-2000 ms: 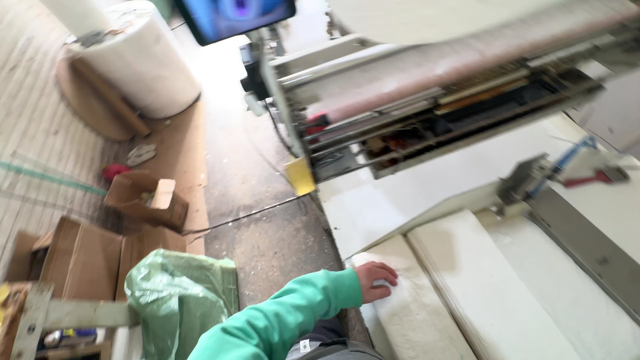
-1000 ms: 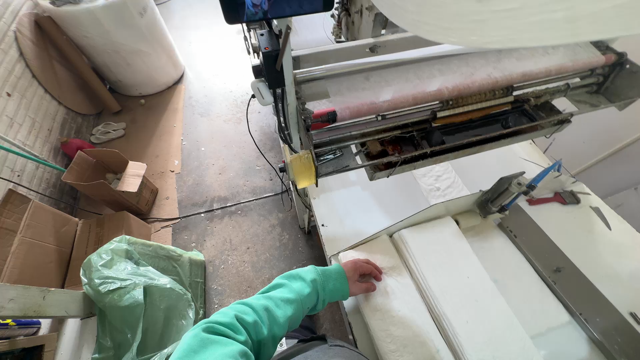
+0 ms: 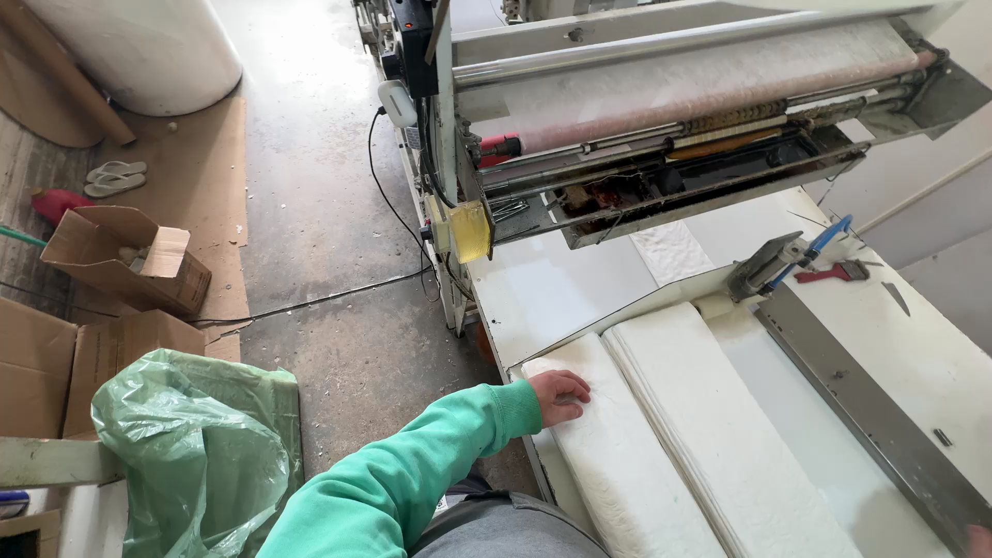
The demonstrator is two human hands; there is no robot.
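Observation:
My left hand point(image 3: 559, 397), in a green sleeve, rests on the far end of a long stack of folded white paper point(image 3: 620, 457), its fingers loosely bent. Beside that stack, to the right, lies a second long white paper stack point(image 3: 721, 418), with layers showing along its side. A sliver of my right hand point(image 3: 978, 541) shows at the bottom right corner, by the end of a long grey metal bar point(image 3: 868, 418); what it does is cut off by the frame.
A machine with a pink-toned roller point(image 3: 721, 101) spans the top above the white table point(image 3: 535, 294). A pneumatic cylinder point(image 3: 767, 267) and red-handled brush point(image 3: 833, 271) lie right. Left on the floor are an open cardboard box point(image 3: 128, 260), green plastic bag point(image 3: 201, 457), flip-flops point(image 3: 115, 178) and a cable point(image 3: 310, 301).
The view has shifted. My left hand stays on the near-left paper stack. Part of my right hand now shows at the lower right corner, where neither earlier frame shows it.

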